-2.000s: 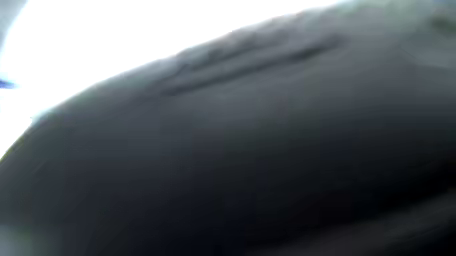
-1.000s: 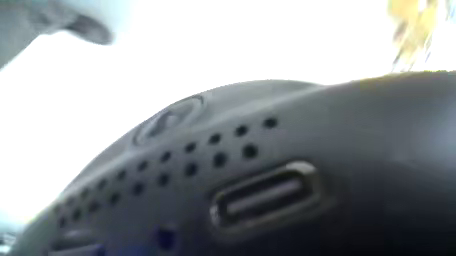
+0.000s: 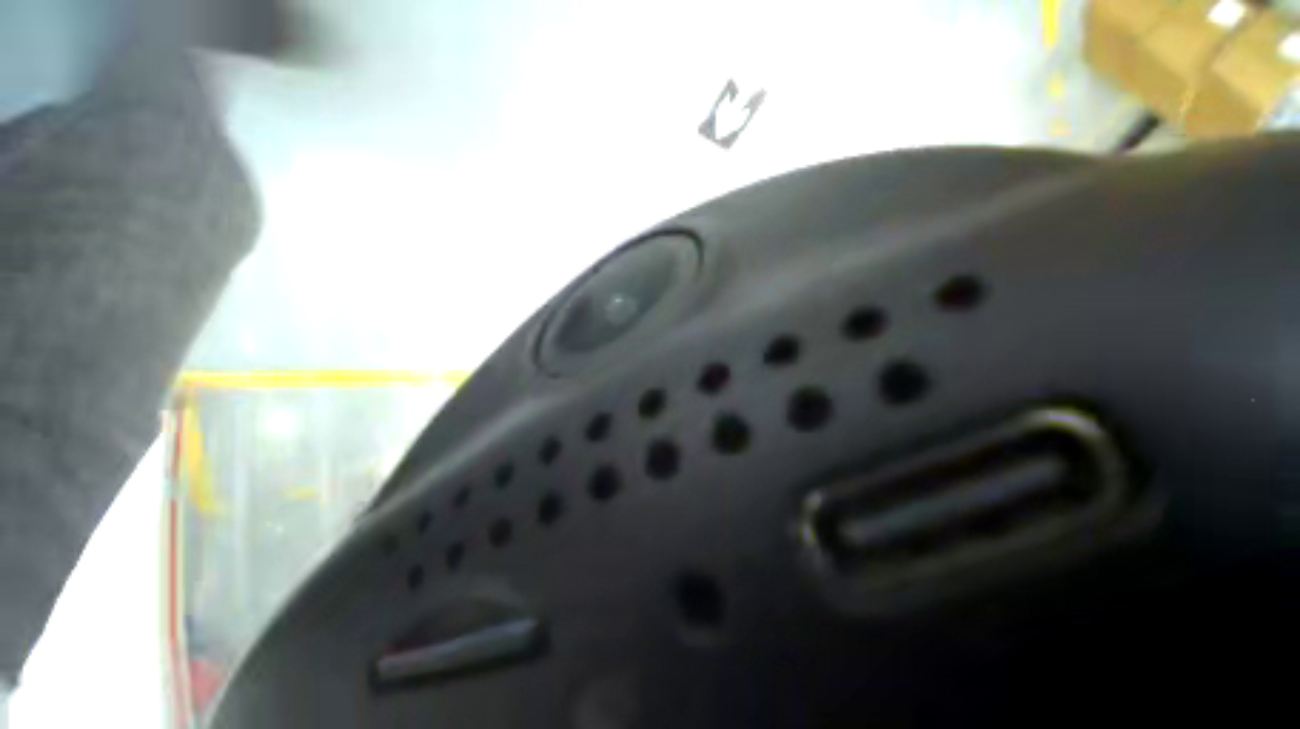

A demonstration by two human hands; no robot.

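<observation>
A matte black curved device fills the middle and right of the picture, very close to the lens. It has two rows of small round holes, a round lens-like disc at its upper left edge and a USB-C port with a shiny rim. A slim raised button and a single small hole sit below the rows. Neither of my hands is visible, so what holds the device cannot be seen.
Grey cloth, perhaps a person's clothing, is at the left. Brown cartons stand at the upper right. A yellow line and a red line run on the floor at the lower left. A small dark mark shows on the bright surface behind.
The holes, port and disc have shifted right in the picture and look sharper. The whole button now shows. The grey cloth fills more of the left, and the floor lines have come into view.
</observation>
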